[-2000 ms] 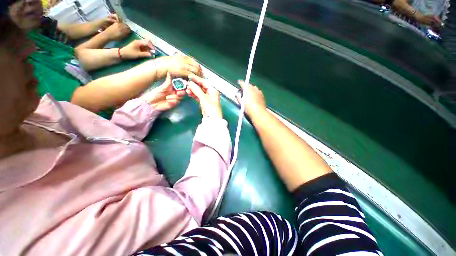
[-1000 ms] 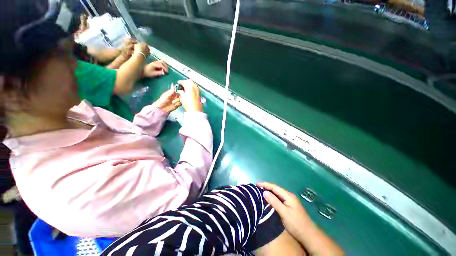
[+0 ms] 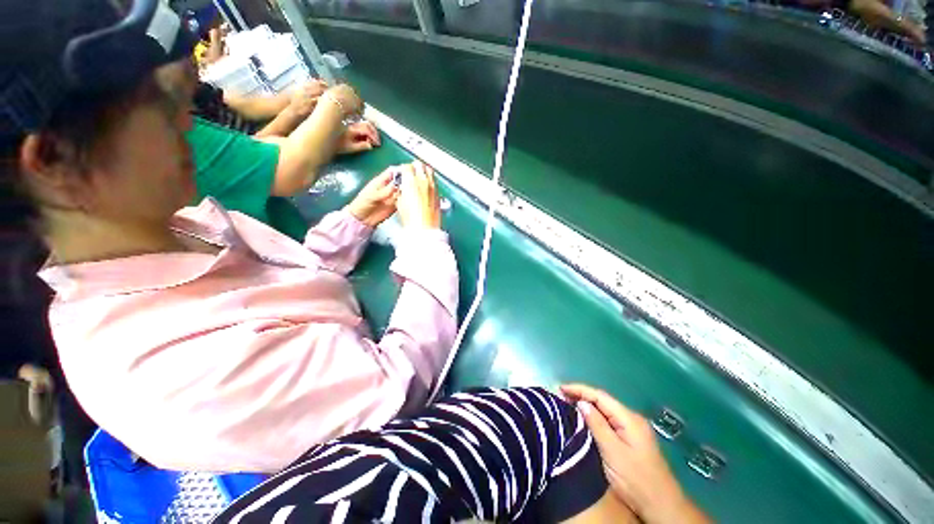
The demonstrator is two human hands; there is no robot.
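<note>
Two small dark rounded-square frames lie flat and apart on the glossy green bench top [image 3: 553,307]. One frame [image 3: 668,423] is a little farther up, the other frame [image 3: 706,462] nearer the lower right. My right hand [image 3: 633,448] is left of them and not touching them. Its fingers rest at the elbow of my striped left sleeve [image 3: 466,450], with no part visible in it. My left forearm is cut off by the bottom edge and my left hand is out of the picture.
A neighbour in pink [image 3: 246,358] holds a small piece at the left. A white cord [image 3: 498,164] hangs between us. A scuffed white rail [image 3: 655,297] separates bench and dark green belt [image 3: 635,184]. Farther workers' arms and white boxes [image 3: 256,63] are at upper left.
My right hand has come back from the rail to my left sleeve, uncovering the two frames. Since a second ago, the view has shifted slightly; the hand stays at the sleeve.
</note>
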